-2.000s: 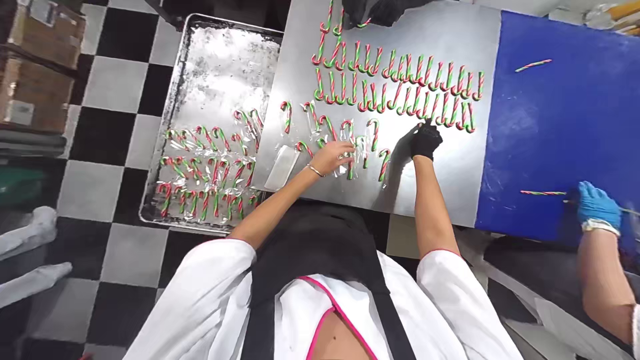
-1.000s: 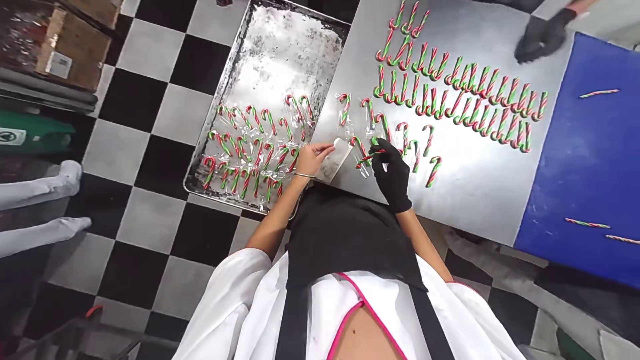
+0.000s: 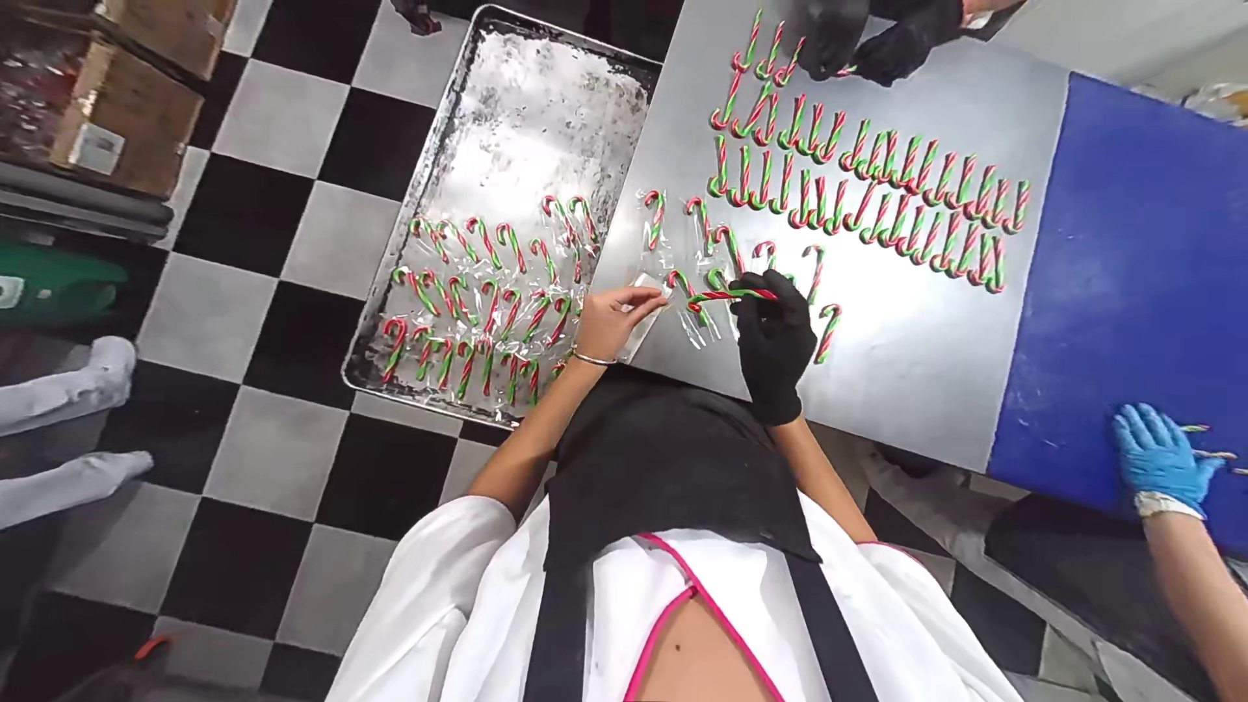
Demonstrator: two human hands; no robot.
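Observation:
My right hand (image 3: 775, 336), in a black glove, holds a red and green candy cane (image 3: 731, 294) level above the metal table (image 3: 916, 370). My left hand (image 3: 616, 317), ungloved with a bracelet, has its thumb and fingertips together at a stack of clear plastic sleeves (image 3: 640, 336) by the table's left edge; whether it pinches a sleeve is unclear. Around my hands lie several loose candy canes, some in clear wrap, such as the wrapped one (image 3: 653, 219) and a bare one (image 3: 829, 331). Rows of candy canes (image 3: 858, 210) lie farther back.
A worn metal sheet tray (image 3: 390, 283) at the left holds wrapped candy canes. A co-worker's black-gloved hands (image 3: 877, 49) are at the table's far edge. Another co-worker's blue-gloved hand (image 3: 1160, 458) rests on the blue surface (image 3: 1121, 292). Cardboard boxes (image 3: 136, 127) stand at upper left.
My right hand has moved from the lower row of canes to near my left hand, and now holds a cane. My left hand has shifted left to the sleeves. The blue-gloved hand is back in view.

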